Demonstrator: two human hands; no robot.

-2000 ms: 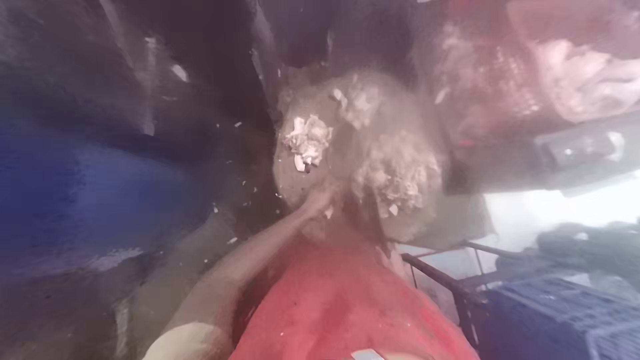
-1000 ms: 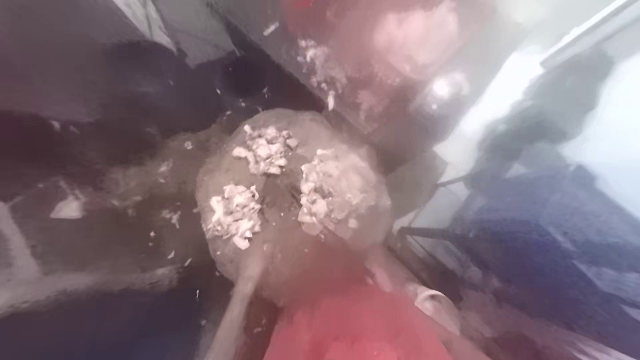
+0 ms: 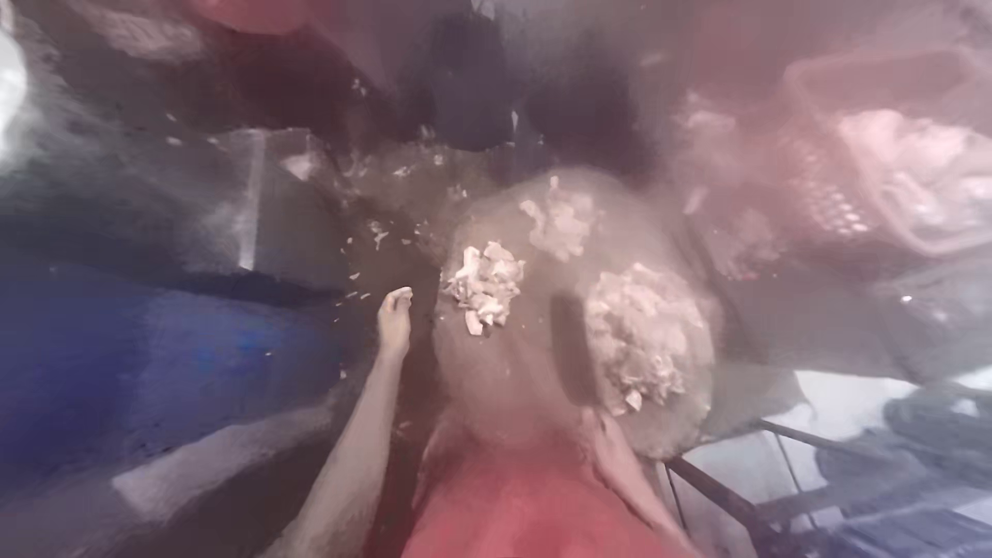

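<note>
A round chopping block (image 3: 511,372) stands close against my red garment. On it lie three heaps of pale chopped pieces, likely meat: one at the left (image 3: 487,285), one at the far side (image 3: 564,221) and a larger one at the right (image 3: 647,333). My left hand (image 3: 395,322) is off the block's left edge with its fingers curled; whether it holds something is too blurred to tell. My right hand (image 3: 597,430) is at the near right of the block, beside a dark broad blade (image 3: 572,349), probably a cleaver's, that stands next to the right heap. Its grip is blurred.
Small pale scraps (image 3: 378,232) are scattered on the dark surface left of the block. A pinkish basket (image 3: 907,240) with pale contents stands at the upper right. Blue material (image 3: 225,349) lies at the left. Dark metal bars (image 3: 713,484) and blue crates (image 3: 907,535) are at the lower right.
My left hand has moved off the block to its left side. The dark blade now shows plainly beside the right heap. The view has shifted strongly.
</note>
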